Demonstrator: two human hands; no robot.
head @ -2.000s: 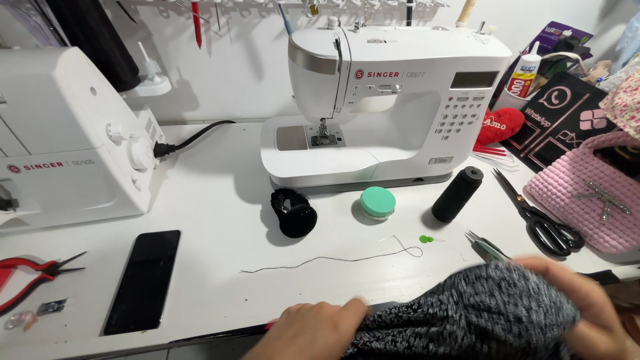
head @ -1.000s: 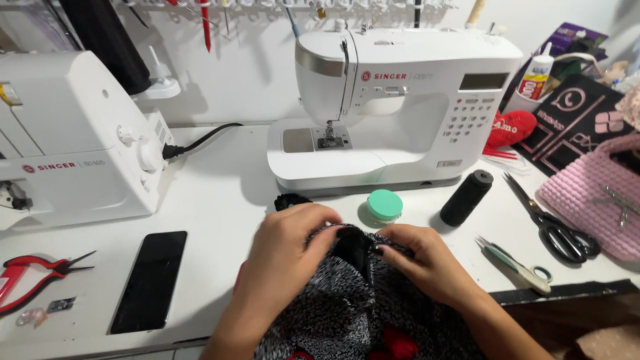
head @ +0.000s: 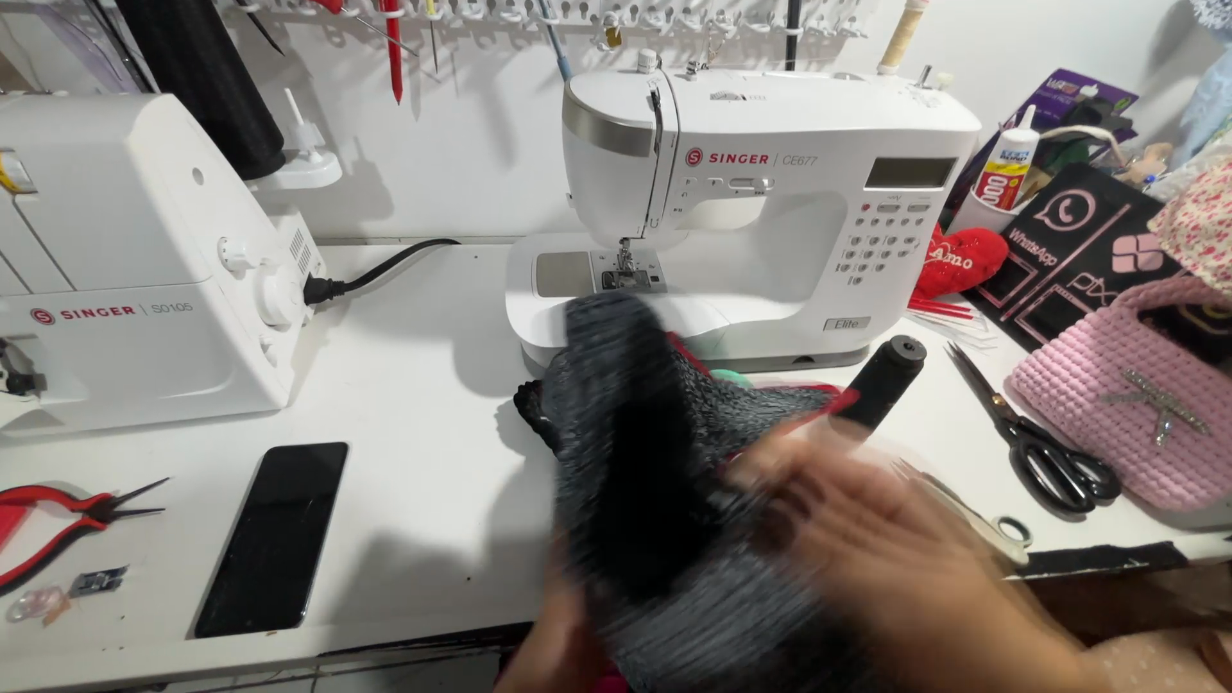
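Note:
A dark grey heathered knit fabric piece (head: 626,385), with a black inner area and red at its edges, is raised over the table's front, blurred by motion. My right hand (head: 847,520) grips its right side with the fingers. On the lower left side, my left hand (head: 553,616) is mostly behind the fabric; its fingers are hidden. A black bunched fabric item (head: 531,409) shows partly at the fabric's left, and a sliver of a green lid (head: 733,378) behind it. A black thread spool (head: 890,375) stands just beyond my right hand.
A white sewing machine (head: 818,221) stands behind the fabric, a white serger (head: 144,289) at left. A phone (head: 274,539) and red-handled pliers (head: 82,515) lie front left. Thread snips (head: 982,520), black scissors (head: 1049,452) and a pink crocheted bag (head: 1126,395) are at right.
The grey fabric has been lifted from the front edge toward the sewing machine and opened out, now covering part of the green lid. My right hand has moved right of where it was one second ago.

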